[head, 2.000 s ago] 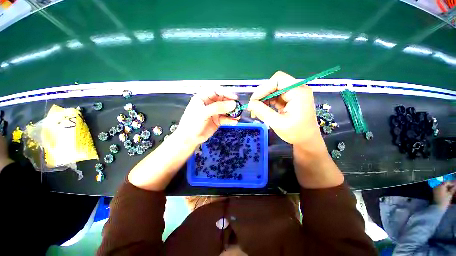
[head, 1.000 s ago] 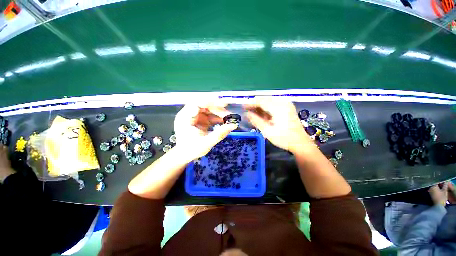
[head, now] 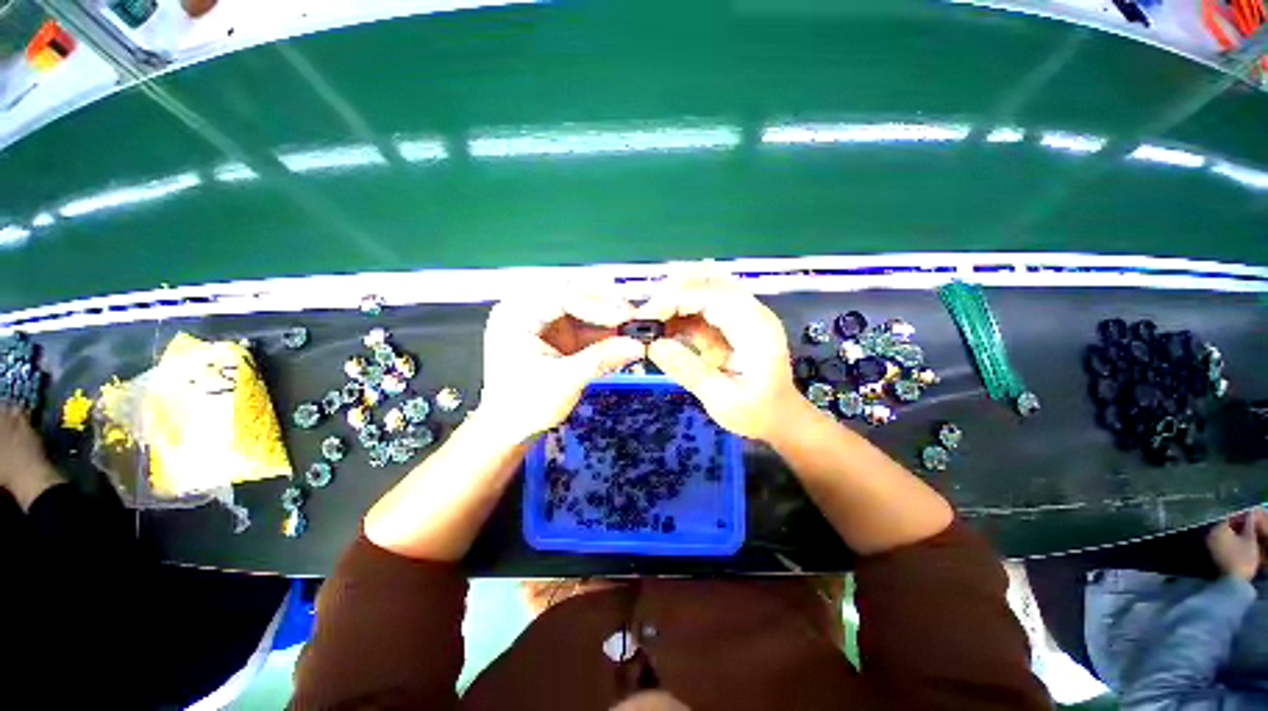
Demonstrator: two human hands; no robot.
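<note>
My left hand [head: 552,364] and my right hand [head: 723,358] meet above the back edge of the blue parts tray [head: 636,543]. Their fingertips hold a small black round unit [head: 643,331] between them, seen edge-on and partly covered by the fingers. The tray holds many tiny black plastic parts [head: 626,452]. Round circuit assemblies lie loose left of the tray [head: 396,417], and more lie with black round housings [head: 851,324] just right of my right hand.
A clear bag of yellow plastic parts [head: 216,417] lies at the left. A bundle of green strands [head: 982,340] and a pile of black housings [head: 1147,389] lie right. The green conveyor belt [head: 626,208] runs beyond the white edging. Other people's hands show at both sides.
The green strand that was in my right hand is gone from it. My right hand has moved in to my left, and both now grip the black unit. Black housings now show by the right cluster.
</note>
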